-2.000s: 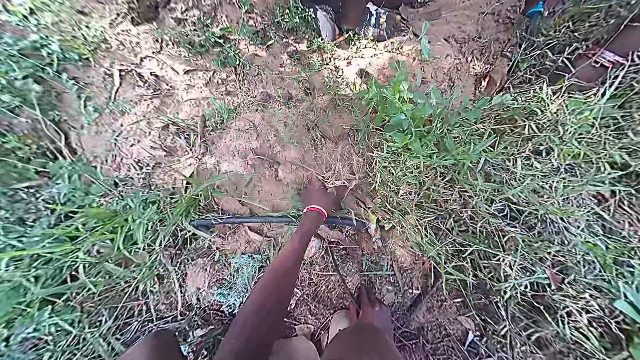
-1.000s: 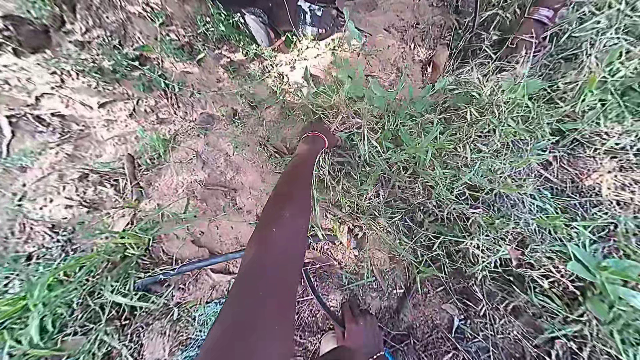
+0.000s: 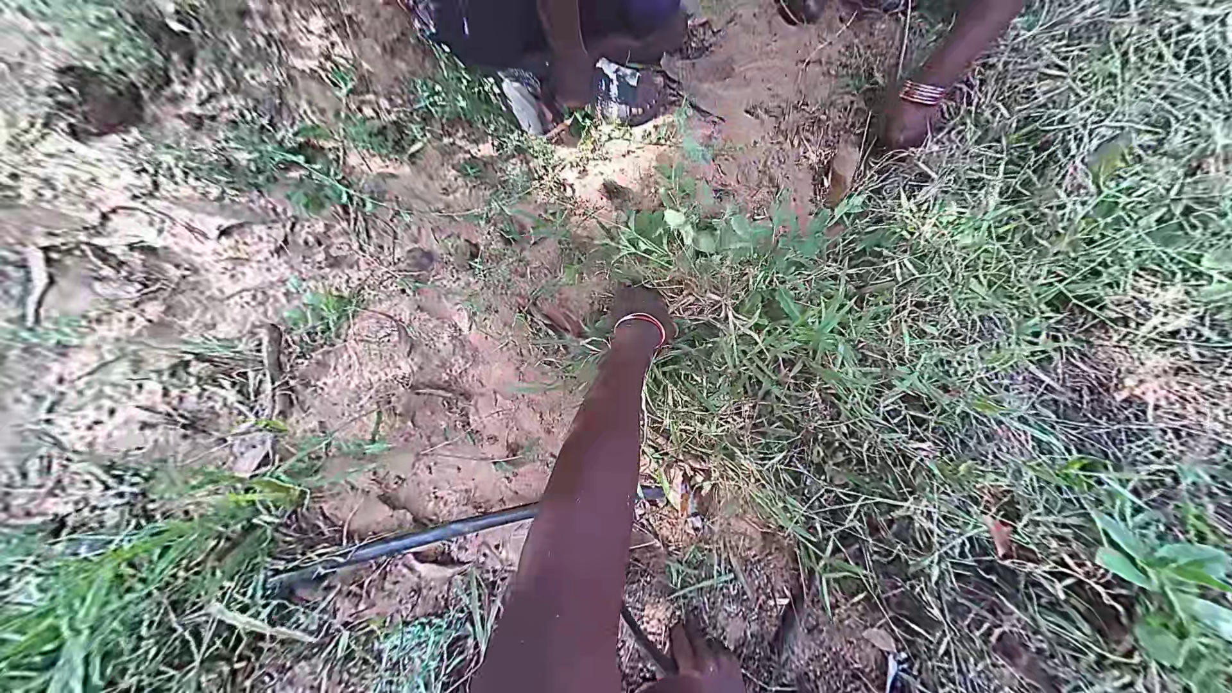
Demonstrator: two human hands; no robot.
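Observation:
My left hand (image 3: 643, 306), with red and white bangles at the wrist, reaches down among grass and weeds (image 3: 707, 279) at the edge of a bare soil patch; its fingers are hidden. My right hand (image 3: 695, 664) is low at the bottom edge, beside the end of a thin dark rod (image 3: 647, 640); whether the fingers grip it cannot be made out. A dark hose or pipe (image 3: 433, 534) lies across the soil and passes behind my left forearm.
Another person crouches at the top, a hand (image 3: 575, 87) near the ground. At the upper right, a hand with bangles (image 3: 910, 123) touches the grass. Dense grass (image 3: 962, 385) covers the right side; a stick (image 3: 273, 371) lies on the soil at left.
My left hand has moved forward from the soil near the dark hose into the grass. My right hand stays low beside the thin rod. The view has shifted.

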